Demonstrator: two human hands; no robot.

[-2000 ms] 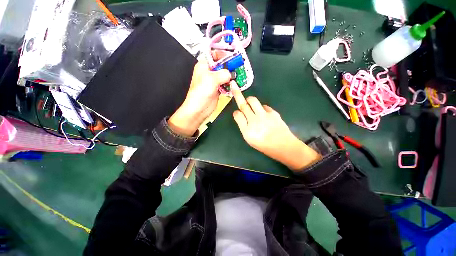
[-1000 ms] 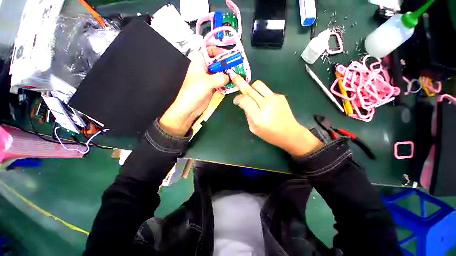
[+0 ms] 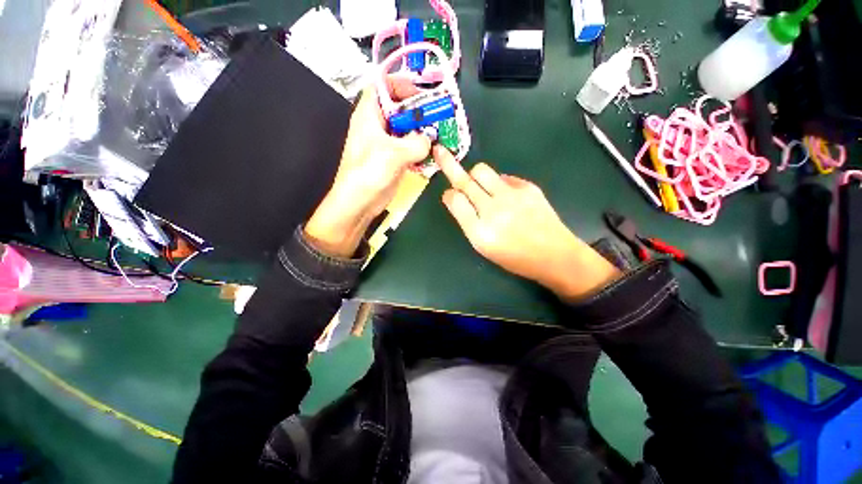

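An open pink device housing (image 3: 462, 132) with a loop handle holds a green circuit board (image 3: 447, 130) and a blue block (image 3: 422, 114). My left hand (image 3: 376, 149) holds the housing from its left and lower side, thumb at the block's lower edge. My right hand (image 3: 501, 219) is at the housing's lower edge, its index fingertip touching near my left thumb. Whether the right fingers grip anything small is hidden. A second open pink housing with a blue block (image 3: 416, 44) lies just behind.
Black foam sheet (image 3: 248, 151) at left, beside plastic-wrapped boxes. Black rectangular device (image 3: 511, 43) at the back. Small white bottle (image 3: 605, 83), dark specks, green-tipped bottle (image 3: 749, 59), pink frame heap (image 3: 704, 161), pale pen-like tool (image 3: 622, 161) and red-handled cutters (image 3: 662, 250) at right.
The blue block in the held housing sits more level than two seconds ago and shows more of its face. My right index finger stays near my left thumb. The whole view has shifted slightly.
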